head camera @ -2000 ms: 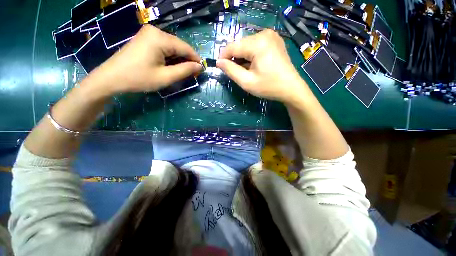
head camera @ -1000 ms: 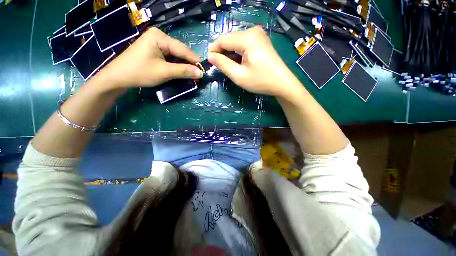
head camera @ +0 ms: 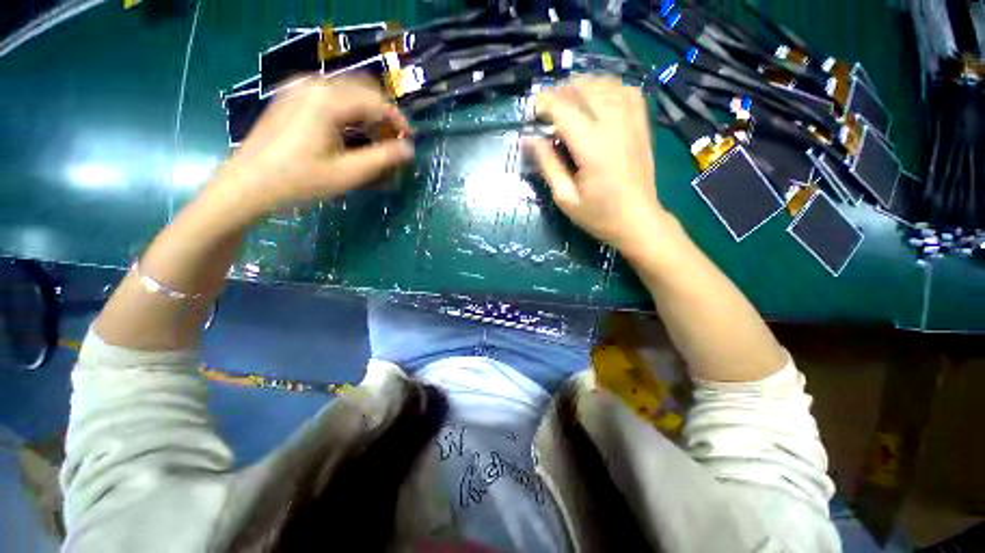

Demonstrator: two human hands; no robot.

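Observation:
My left hand (head camera: pixel 313 140), blurred, is pinched near the left pile at the end of a thin black cable (head camera: pixel 470 127), with a bit of orange at the fingertips. The cable stretches across to my right hand (head camera: pixel 605 157), whose fingers close around its other end beside a small white piece. No screen shows on this cable; my left hand may hide it. Both hands are above a clear, shiny tray (head camera: pixel 491 216).
Black display screens (head camera: pixel 294 56) with orange tails and cables lie behind my left hand. More joined screens (head camera: pixel 739 192) lie at right. Dense black cables (head camera: pixel 956 130) with white ends are far right. The green bench's (head camera: pixel 119 216) front edge runs before my lap.
My hands have moved apart, with the cable now stretched between them. The screen seen below my left fingers is no longer visible. The whole view has shifted.

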